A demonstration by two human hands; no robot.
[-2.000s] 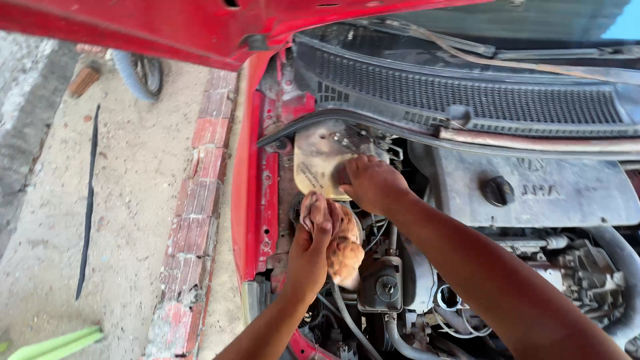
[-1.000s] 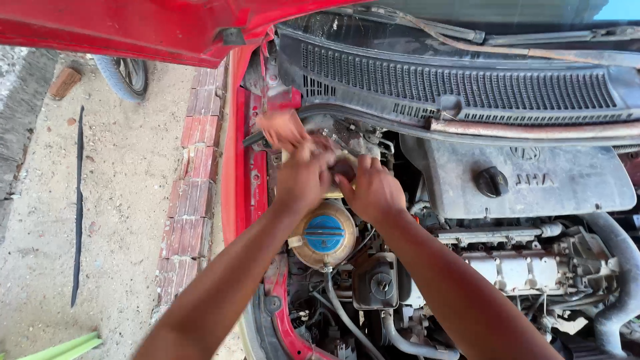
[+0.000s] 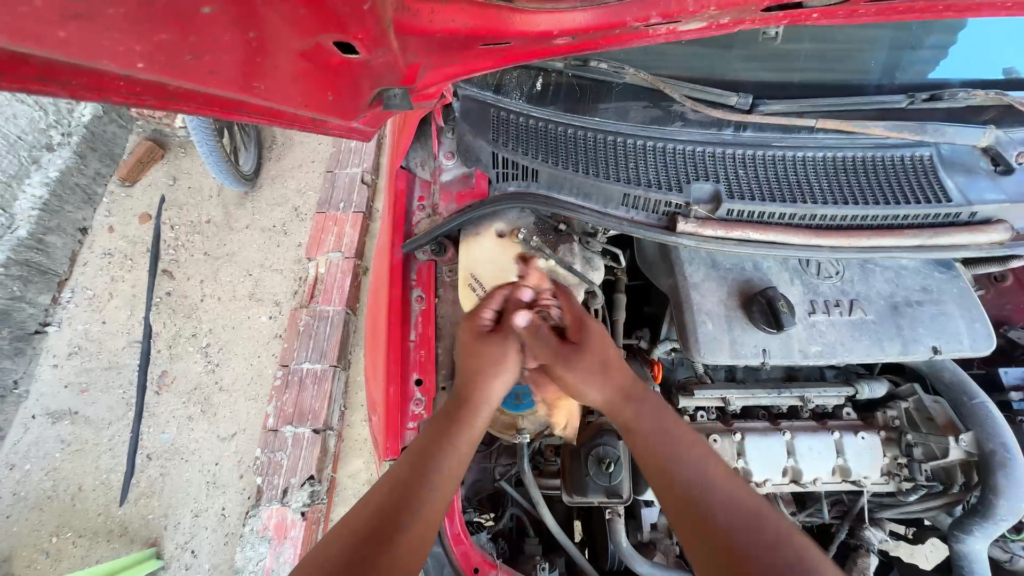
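Observation:
My left hand (image 3: pixel 490 348) and my right hand (image 3: pixel 572 344) meet over the left side of the engine bay, both closed on a blurred orange-brown cloth (image 3: pixel 560 408). Part of the cloth hangs below the fingers. Whether a small part is also between the fingertips I cannot tell. Just beyond the hands lies a yellowed plastic reservoir (image 3: pixel 488 260) bearing writing, with a thin hose across its top. Beneath them is a round coolant tank with a blue cap (image 3: pixel 518 398), partly hidden by hands and cloth.
The raised red hood (image 3: pixel 240 64) spans the top left. A black rubber seal (image 3: pixel 472 210) runs below the cowl grille (image 3: pixel 720 164). At right are the engine cover (image 3: pixel 832 312) and a black oil cap (image 3: pixel 770 310). A brick edging (image 3: pixel 316 344) and a bicycle wheel (image 3: pixel 228 152) lie left.
The hands were over the yellowed reservoir a second ago; they are now together nearer to me, above the blue-capped tank. The blue cap, fully visible then, is now partly covered.

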